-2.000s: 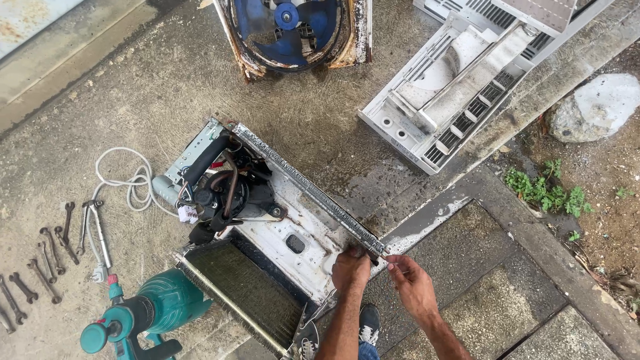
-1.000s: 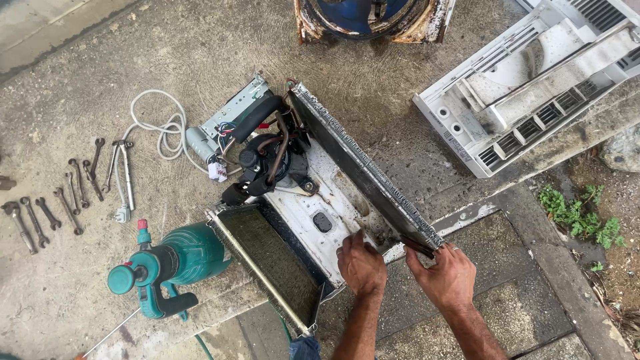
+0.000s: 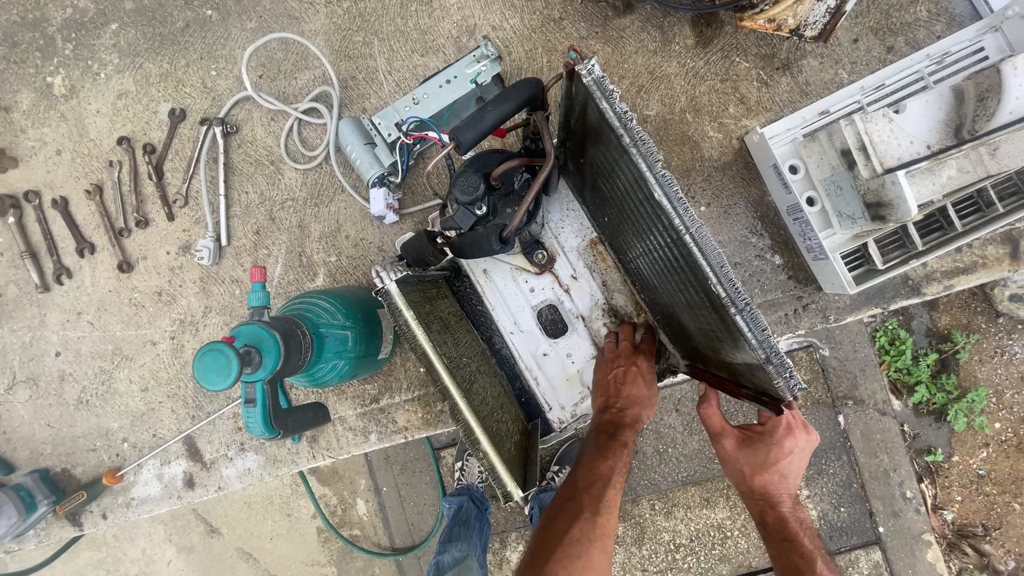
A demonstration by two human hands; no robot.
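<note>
An air conditioner's white metal base pan (image 3: 520, 308) lies on the concrete, with a black compressor (image 3: 488, 192) and copper pipes on its far part. The large finned condenser coil (image 3: 656, 232) leans outward along its right side. My right hand (image 3: 760, 448) grips the near end of this coil, thumb on its edge. My left hand (image 3: 628, 376) rests on the pan against the coil's lower edge; its fingertips are partly hidden, and I cannot tell whether they hold anything. A smaller finned coil (image 3: 456, 384) stands along the pan's left side.
A teal pump sprayer (image 3: 336, 336) lies left of the unit. Several wrenches (image 3: 104, 228), a coiled grey cable (image 3: 300, 112) and a screwdriver (image 3: 88, 492) lie farther left. A wired metal bracket (image 3: 440, 92) touches the far end. A white plastic housing (image 3: 896, 160) is at right.
The large coil has tilted outward at its top, and more of its inner face shows. My right hand has stayed at its near end. The view has moved closer to the unit.
</note>
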